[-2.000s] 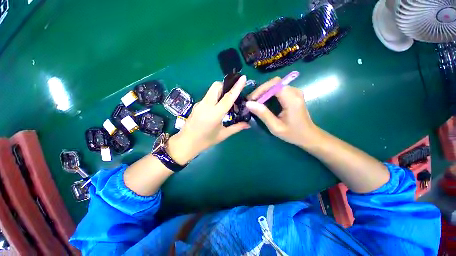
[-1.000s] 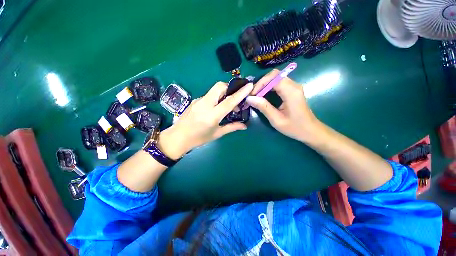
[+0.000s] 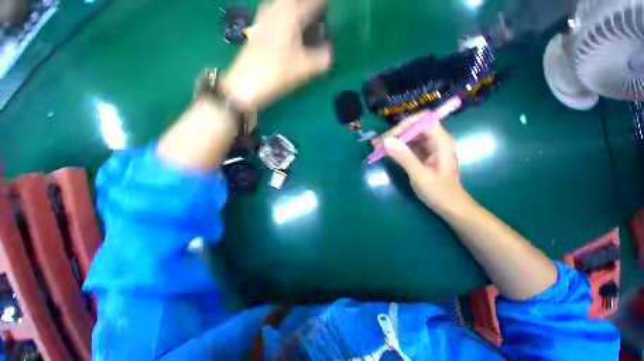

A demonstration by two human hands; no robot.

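My left hand (image 3: 272,60) is blurred at the upper centre-left, with a dark watch piece (image 3: 315,32) between its thumb and fingers. My right hand (image 3: 432,158) is right of centre and holds the pink pick (image 3: 421,128); the pick's tip points down-left over the green mat. A flat black display module (image 3: 348,107) with a short gold and silvery tail lies left of the pick. A silver-rimmed housing (image 3: 277,151) with a white tag (image 3: 278,178) lies between my arms. Dark housings (image 3: 242,175) lie beside my left sleeve, partly hidden by it.
A row of overlapping black screens (image 3: 424,81) with a yellow line stands beyond my right hand. A white fan (image 3: 611,56) is at the upper right. Salmon-red trays are at the left (image 3: 53,233) and right (image 3: 607,275). Another dark housing (image 3: 235,27) lies beyond my left wrist.
My left hand has moved up and left, away from the pick, with a dark piece in it. My right hand still holds the pick, now over the mat. The view has shifted.
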